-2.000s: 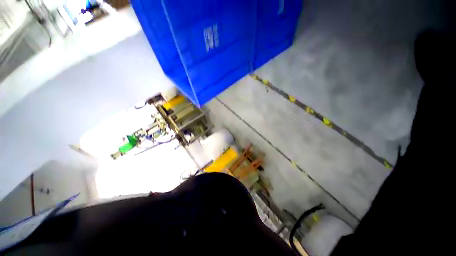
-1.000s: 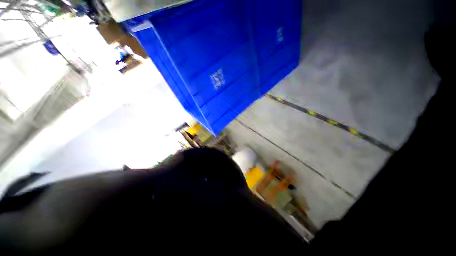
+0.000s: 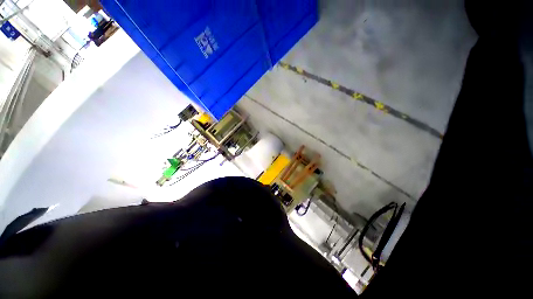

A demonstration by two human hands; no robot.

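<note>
A large blue plastic tote (image 3: 222,47) with white print stands at the top of the picture, nearest in front of me. A dark rounded object (image 3: 234,216) fills the lower frame, and more black shapes cover the right edge; I cannot tell what they are. Neither of my hands can be made out.
Grey floor (image 3: 374,52) with black-yellow tape (image 3: 356,96) runs down the right. Below the tote are a bench machine with a green part (image 3: 170,168), a white rounded drum or sack (image 3: 266,153), a yellow box (image 3: 273,170) and an orange-brown wooden stool (image 3: 299,169). Black curved tubing (image 3: 367,233) shows lower right.
Since one second ago, the view has shifted. The blue tote sits higher and further left, and more of the machine, the stool's surroundings and the black tubing show.
</note>
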